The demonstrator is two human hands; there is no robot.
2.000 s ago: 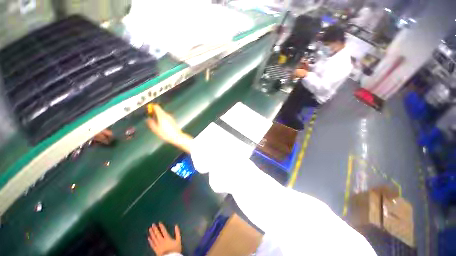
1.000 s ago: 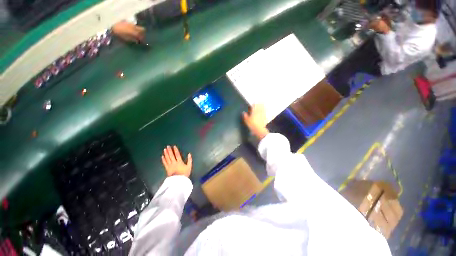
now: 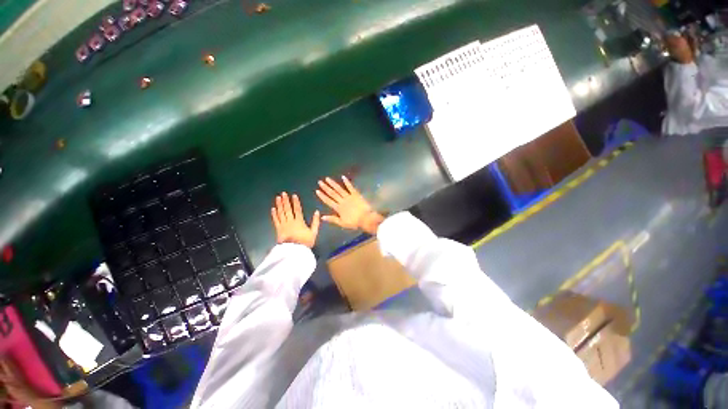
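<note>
My left hand (image 3: 294, 220) lies flat on the green bench (image 3: 263, 104) near its front edge, fingers spread, holding nothing. My right hand (image 3: 348, 206) is just to its right, also flat with fingers apart and empty. A glossy black blister tray (image 3: 172, 248) with a grid of square pockets lies to the left of my hands; no parts can be made out in its pockets. A small blue bin (image 3: 404, 108) with shiny contents sits ahead and to the right. White component sheets (image 3: 503, 100) with rows of tiny dots lie beside it.
Small pinkish-red units (image 3: 120, 24) lie clustered at the back left, with a few loose bits nearby. Yellowish tape rolls (image 3: 22, 104) are at the far left. Cardboard boxes (image 3: 369, 275) stand below the bench edge. Another person's hand (image 3: 681, 48) is at far right; a pink mat (image 3: 25, 347) is lower left.
My right hand has come back from the white sheets to beside my left hand. The view has shifted, showing more of the black tray. Two seconds ago the right hand reached toward the bench's back.
</note>
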